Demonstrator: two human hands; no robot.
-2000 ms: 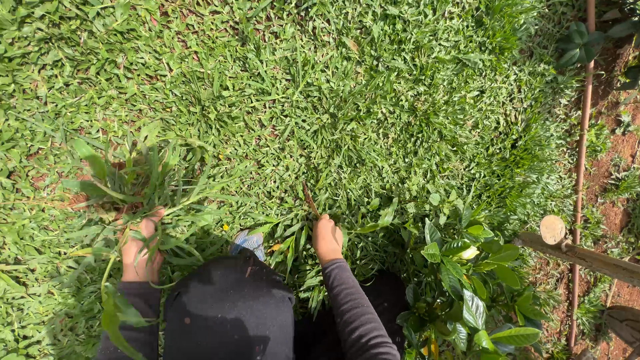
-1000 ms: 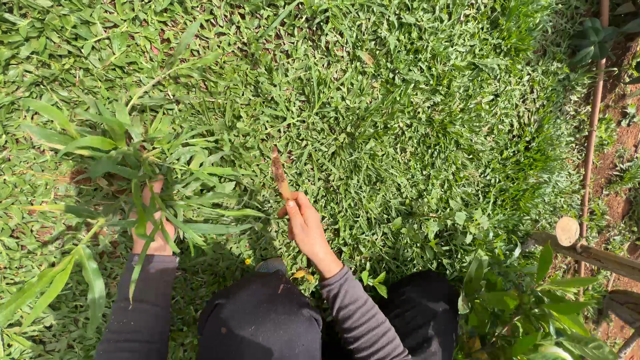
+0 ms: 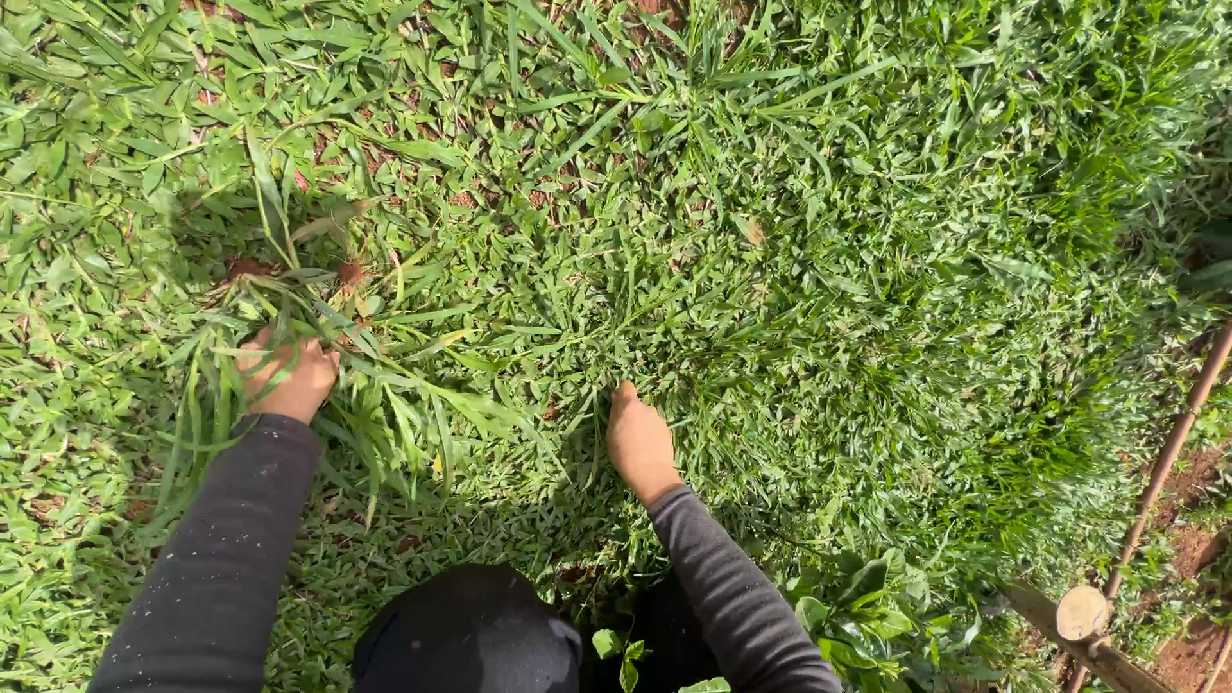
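Note:
At the left, my left hand [image 3: 292, 377] is closed around a bunch of long-bladed grass weeds [image 3: 409, 385], whose blades spread over the lawn. Reddish-brown roots or soil [image 3: 350, 273] show just above that hand. My right hand [image 3: 641, 445] is low in the broad-leaved lawn grass [image 3: 770, 318] near the middle, its fingertips partly hidden among blades. Whether it still holds the brown tool seen earlier cannot be told. Both arms wear dark long sleeves.
My dark-clad knee [image 3: 470, 635] is at the bottom. A leafy shrub [image 3: 857, 616] grows at the lower right, beside a wooden post [image 3: 1082, 613] with a rail. A thin brown pole [image 3: 1169, 452] runs along bare reddish soil [image 3: 1193, 491]. A taller grass clump [image 3: 698, 87] stands at the top.
A thin brown tool showed in my right hand one second ago; now it is not visible, and the hand is down in the grass. The view has shifted.

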